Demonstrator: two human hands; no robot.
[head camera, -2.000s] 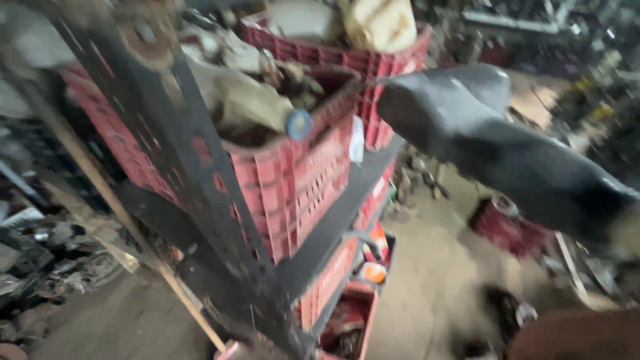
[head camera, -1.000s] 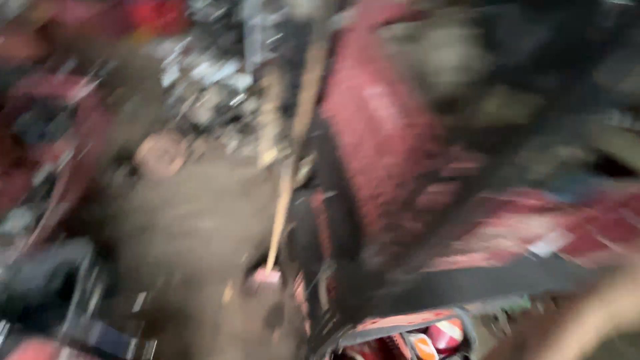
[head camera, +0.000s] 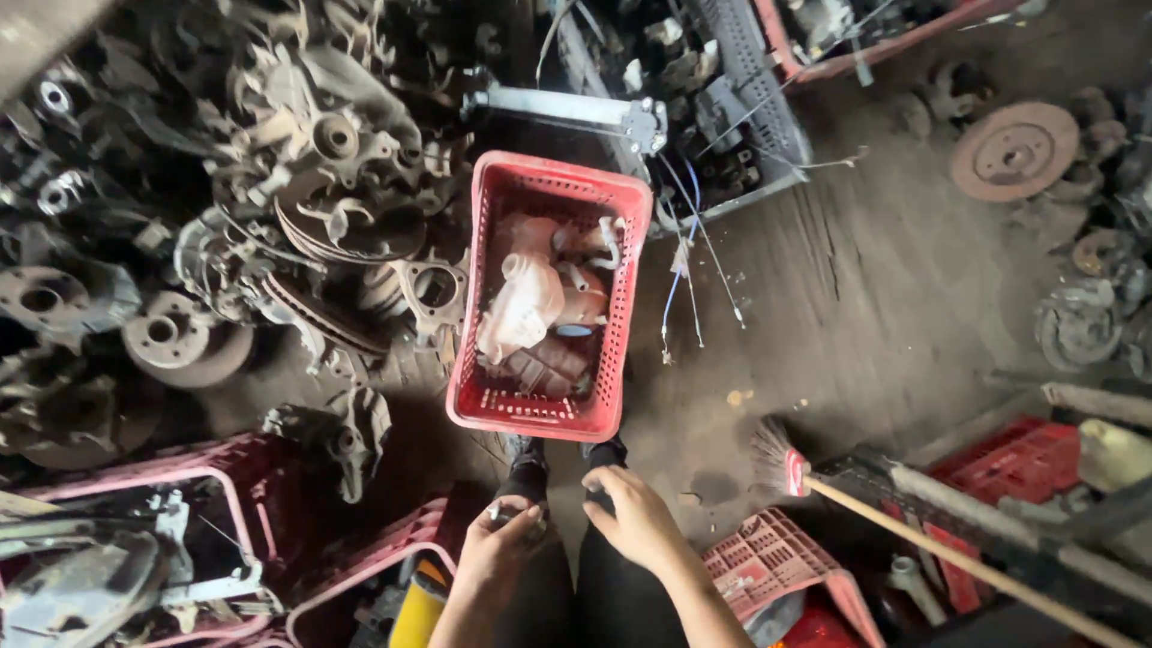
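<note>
My left hand (head camera: 506, 531) is low in the view, in front of my legs, with its fingers curled around a small dark object that I cannot make out. Just right of it, my right hand (head camera: 634, 515) is held with fingers apart and nothing visible in it. Beyond both hands, a red plastic crate (head camera: 551, 430) stands on the floor by my feet. Inside it lie a translucent plastic fluid reservoir (head camera: 526, 301), a dark plastic part (head camera: 544, 364) and other plastic pieces.
Steering knuckles (head camera: 337, 139) and brake discs (head camera: 184, 337) are heaped on the left. A grey crate (head camera: 765, 108) of parts, with loose cables, stands beyond. At right are a rusty brake disc (head camera: 1014, 151), a broom (head camera: 785, 470) and a shelf with red crates (head camera: 1003, 463).
The view has swung widely to look down at the floor. Both my hands and the crate by my feet now show; the dark glossy part seen two seconds ago is out of view.
</note>
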